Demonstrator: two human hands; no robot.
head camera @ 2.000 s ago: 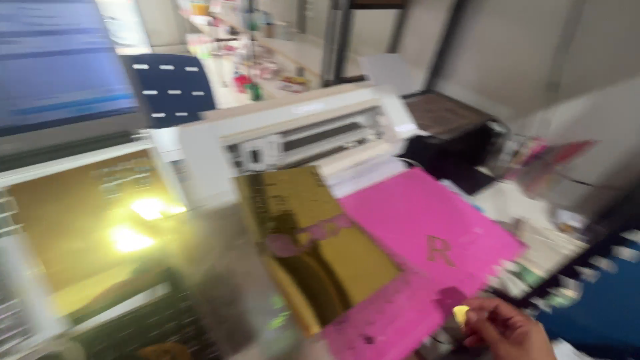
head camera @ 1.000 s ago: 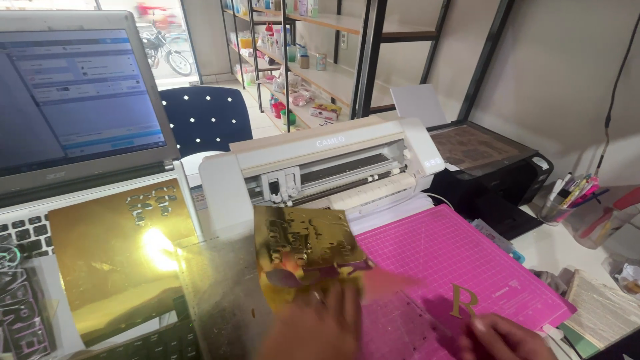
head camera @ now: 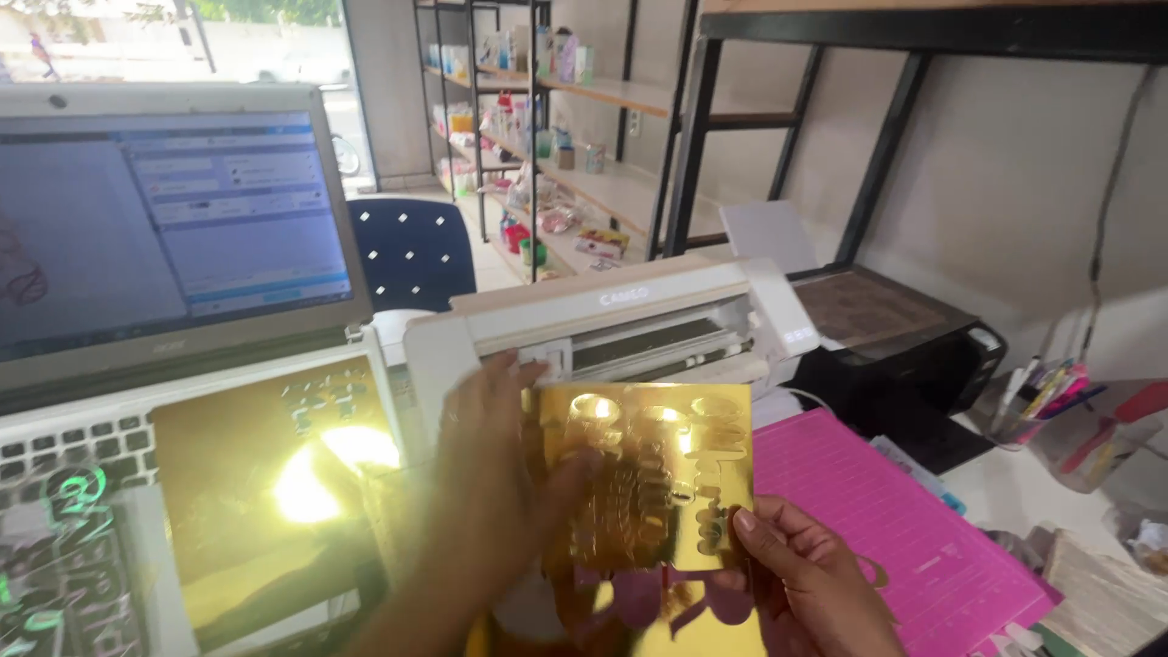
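Note:
A shiny gold sheet with cut letter shapes (head camera: 639, 474) is raised above the work surface. My right hand (head camera: 812, 566) pinches its lower right corner between thumb and fingers. My left hand (head camera: 502, 474), blurred, lies at the sheet's left side with its thumb over the front and its fingers spread; how firmly it grips is not clear. Below hangs or lies more gold sheet with larger cut-outs (head camera: 703, 630). The pink cutting mat (head camera: 894, 520) lies to the right, with a gold cut piece (head camera: 873, 572) partly hidden behind my right hand.
Behind my hands stands a white cutting machine (head camera: 584, 301). At the left is a laptop (head camera: 173, 228) with another gold sheet (head camera: 265, 493) over its keyboard. A black printer (head camera: 912, 338), a cup of pens (head camera: 1013, 424) and a plastic bag (head camera: 1095, 584) are on the right.
The gold sheet with cut letters has been lifted, and my right hand now grips its corner. One second ago my right hand was at the gold letter R over the pink mat.

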